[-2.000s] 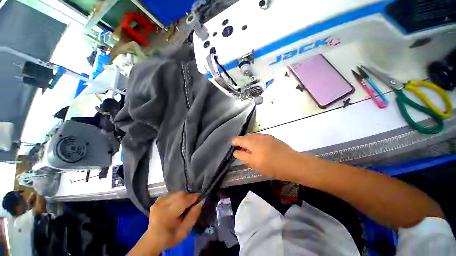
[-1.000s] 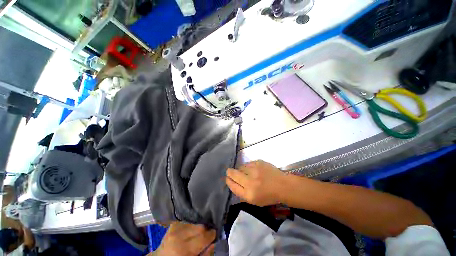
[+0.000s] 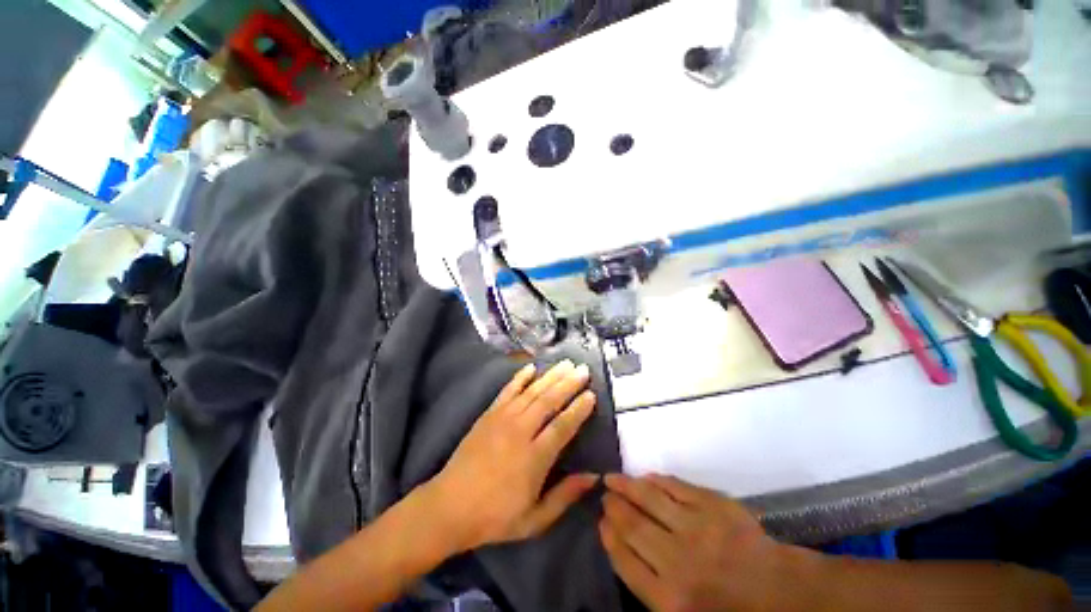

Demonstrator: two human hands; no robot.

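The dark grey garment [image 3: 323, 263] lies heaped left of and under the sewing machine head [image 3: 766, 108], and hangs over the table's front edge. Its right edge runs from the needle area [image 3: 598, 329] towards me. My left hand [image 3: 509, 460] lies flat on the garment just in front of the presser foot, fingers slightly spread and pointing at it. My right hand [image 3: 688, 544] is at the garment's right edge, fingers together, fingertips close to my left thumb; its thumb is hidden.
A pink phone [image 3: 796, 313] lies on the white bed. Right of it are pink and blue snips [image 3: 915, 329], then shears with green and yellow handles [image 3: 1011, 371]. A black object [image 3: 1068, 301] is at the right rim. A grey motor housing [image 3: 72, 389] and red stool [image 3: 273, 57] are at left.
My left hand has moved from the garment's lower end up to the needle area and now lies flat. My right hand stays by the right edge. The view has moved closer to the machine.
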